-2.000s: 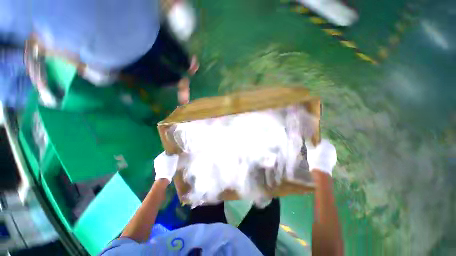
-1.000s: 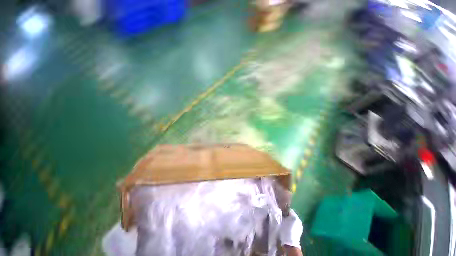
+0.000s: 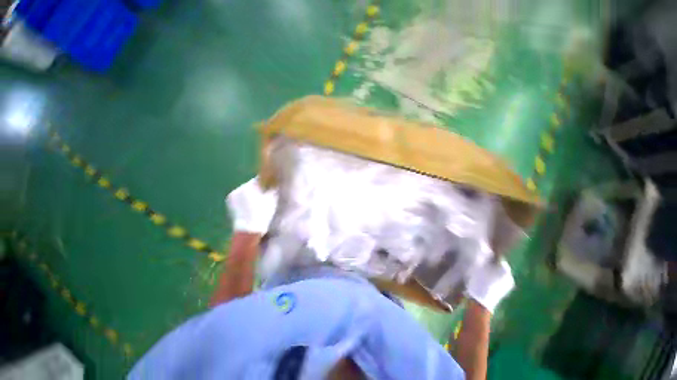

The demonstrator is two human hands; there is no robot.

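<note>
An open cardboard box (image 3: 401,139) is held in front of my body, tilted a little in view. It is heaped with crumpled clear plastic bags (image 3: 356,208) that glare white. My left hand (image 3: 252,206), in a white glove, grips the box's left side. My right hand (image 3: 490,285), also in a white glove, grips the box at its lower right corner. The fingers are blurred and partly hidden by the box and the bags.
Green floor with yellow-black tape lines (image 3: 141,210) lies around me. Blue crates (image 3: 89,31) stand at the upper left. A blurred pale box or container (image 3: 594,230) is at the right, with dark equipment (image 3: 646,111) beyond it.
The view has swung from the green bins and another person to open floor with blue crates. The box stays in both hands and is seen higher in the picture than one second ago.
</note>
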